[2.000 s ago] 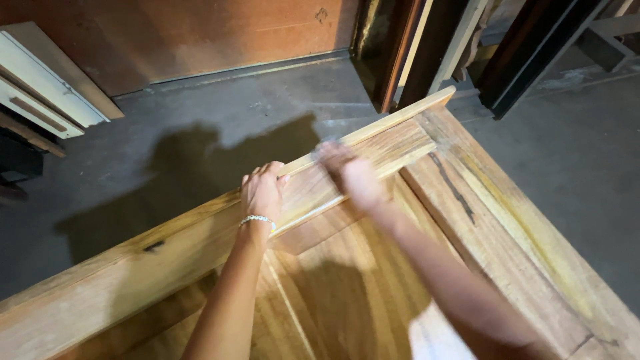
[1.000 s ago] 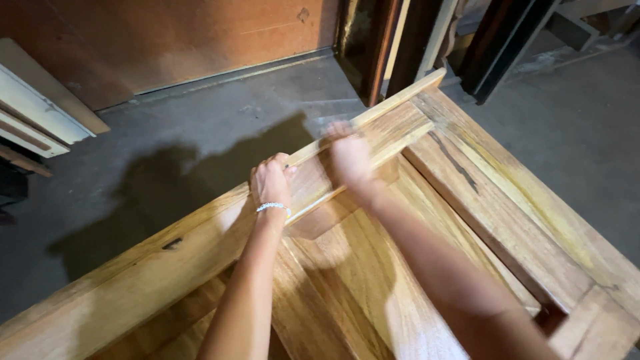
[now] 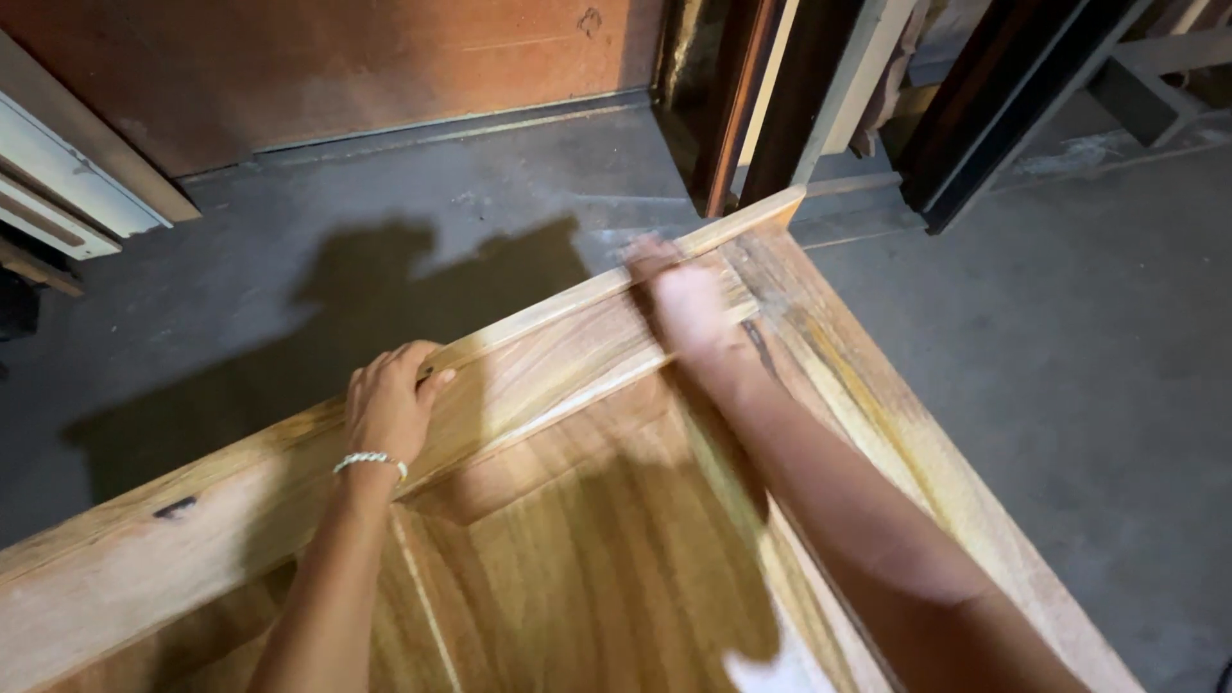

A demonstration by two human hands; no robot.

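Observation:
A large panelled piece of light wood (image 3: 577, 342), which looks like a door, fills the lower part of the head view, a raised strip along its far edge. My left hand (image 3: 390, 399), with a pale beaded bracelet (image 3: 371, 462) at its wrist, grips that far edge, thumb on the near side and fingers over the top. Blurred by motion, my right hand (image 3: 679, 289) is at the same edge near the far corner, its fingers bent over the strip. Whether it holds something cannot be made out. A recessed panel (image 3: 577, 558) lies below both hands.
Grey concrete floor (image 3: 1059, 337) surrounds the wood. Behind stands a reddish-brown board (image 3: 385, 77). Dark frame pieces (image 3: 1020, 106) lean at the upper right, and white and brown boards (image 3: 77, 173) stand at the left.
My right hand, blurred in every frame, is now nearer the far corner of the edge than a second ago. The left hand keeps its grip on the edge.

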